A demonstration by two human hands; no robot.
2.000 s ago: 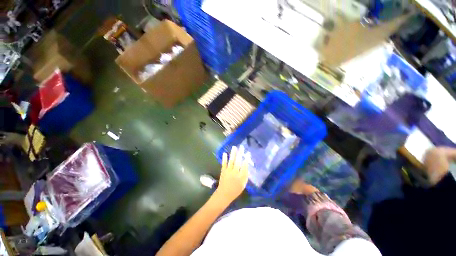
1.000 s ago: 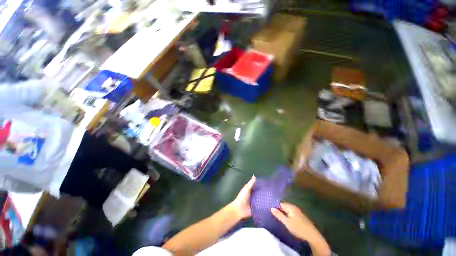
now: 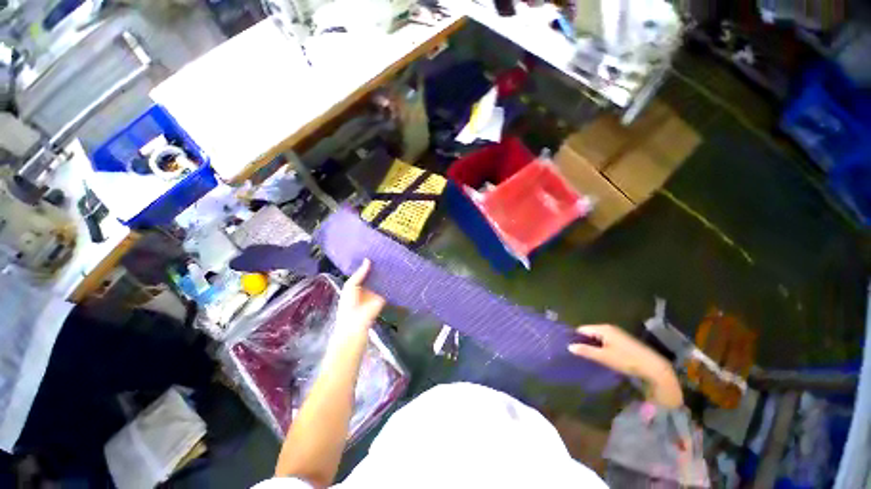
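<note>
A long purple fabric strip [image 3: 458, 304] with pale stitch lines is stretched out in front of me, slanting from upper left to lower right. My left hand [image 3: 359, 298] grips its lower edge near the left end, with the thumb up against the cloth. My right hand [image 3: 616, 351] grips it near the right end. The strip is held in the air above the floor and partly over the lined bin. The fingers behind the strip are hidden.
A lined scrap bin [image 3: 277, 377] stands lower left. A dark purple piece [image 3: 272, 258] lies beside it. A blue basket [image 3: 158, 191] is by the white table [image 3: 286, 91]. A red-lined bin [image 3: 530, 205] and a cardboard box [image 3: 626, 158] stand beyond. A yellow woven item [image 3: 406, 201] lies between.
The view has swung towards the table and lined bin. The purple strip, earlier bunched between both hands, is now spread out, and my hands have moved apart.
</note>
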